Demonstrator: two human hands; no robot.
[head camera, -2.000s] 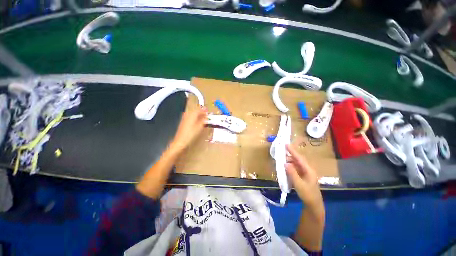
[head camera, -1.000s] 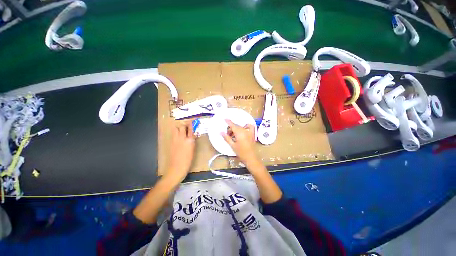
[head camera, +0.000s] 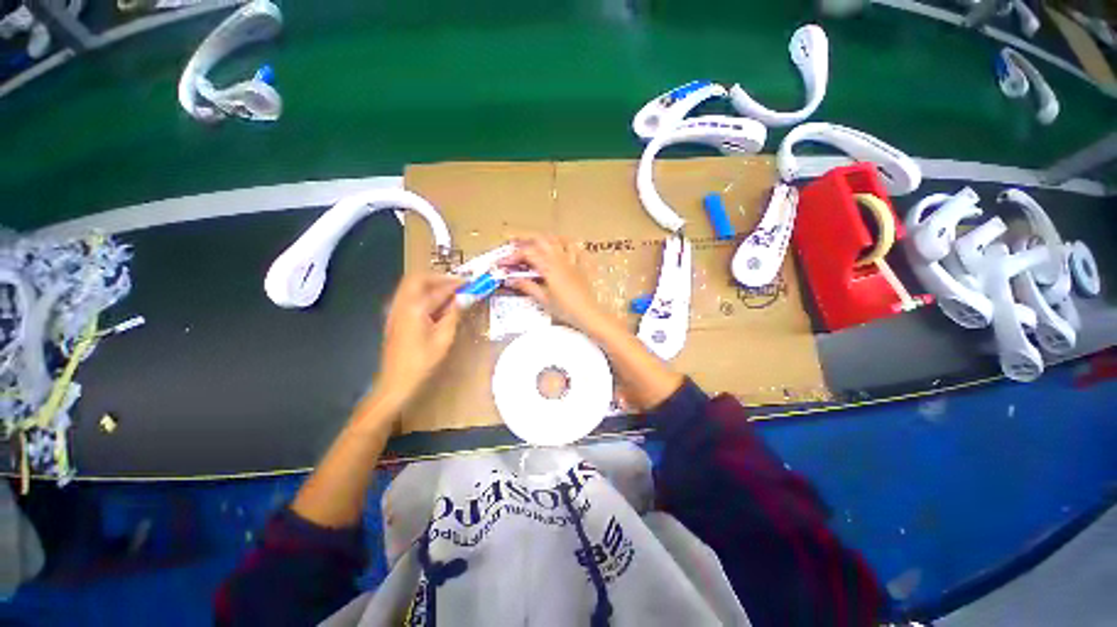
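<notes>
A white housing end lies over the cardboard sheet, partly hidden by my fingers. My left hand pinches a blue tab just below it. My right hand has its fingertips closed on the right part of the housing end. A flat white roll with a centre hole lies at the cardboard's front edge, below my right forearm. A small white label piece lies between the hands and the roll.
Curved housings lie around the cardboard, one at left. A red tape dispenser and a pile of white curved parts are at right. Scrap strips are heaped at left. The green conveyor runs behind.
The white roll has come onto the cardboard; my right hand has let go of it and moved up to the housing end. My left hand has taken the blue tab up to the housing. The view has shifted.
</notes>
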